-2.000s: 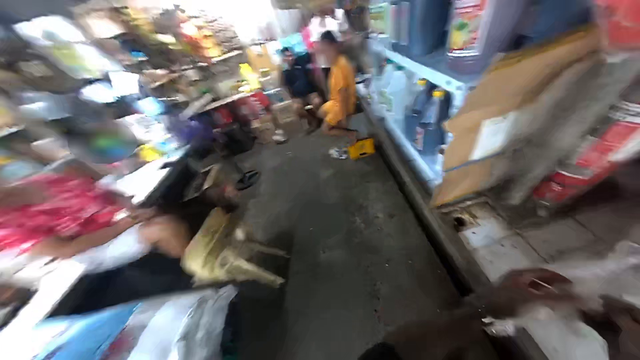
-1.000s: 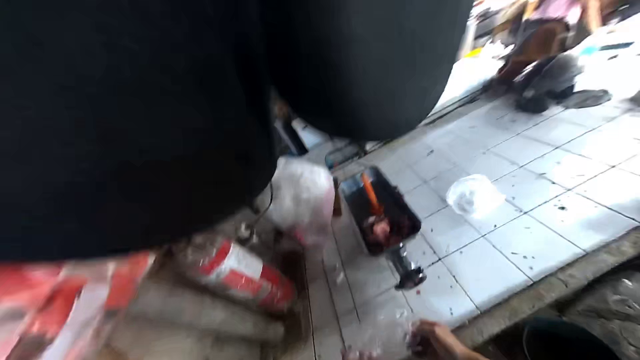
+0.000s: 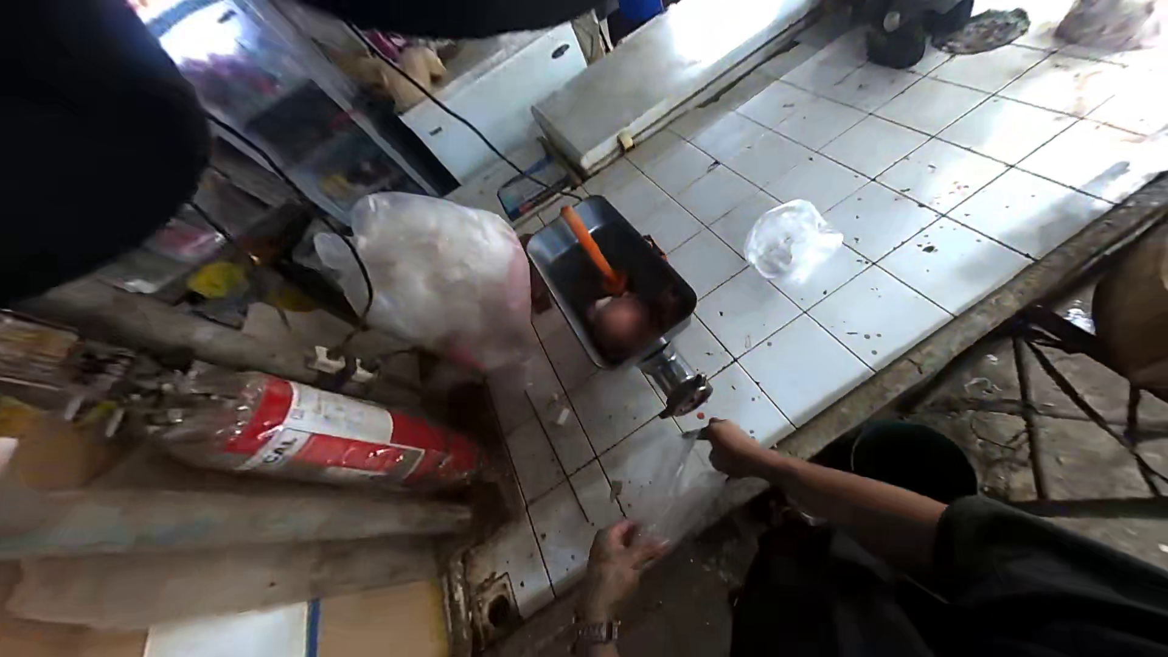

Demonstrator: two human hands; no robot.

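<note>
A thin clear plastic bag (image 3: 671,493) stretches between my two hands, low over the white tiled counter. My left hand (image 3: 616,561), with a wristwatch, grips its lower end with finger and thumb, partly blurred. My right hand (image 3: 730,449), reaching in from the right, pinches the upper end just below the outlet of a metal meat grinder (image 3: 680,381). Above the grinder sits its dark metal tray (image 3: 546,260), holding a reddish lump of meat (image 3: 620,324) and an orange stick (image 3: 591,245).
A crumpled clear plastic bag (image 3: 792,242) lies on the tiled counter (image 3: 876,315). Left of the tray stands a bulging whitish plastic bag (image 3: 438,274); below it is a red and white wrapped roll (image 3: 347,433). Cords hang across the upper left, where a large dark shape blocks the view.
My left hand has come into view from the lower edge. The clear bag is now stretched between both hands; one second ago it lay bunched near my right hand. The view has swung round to the counter.
</note>
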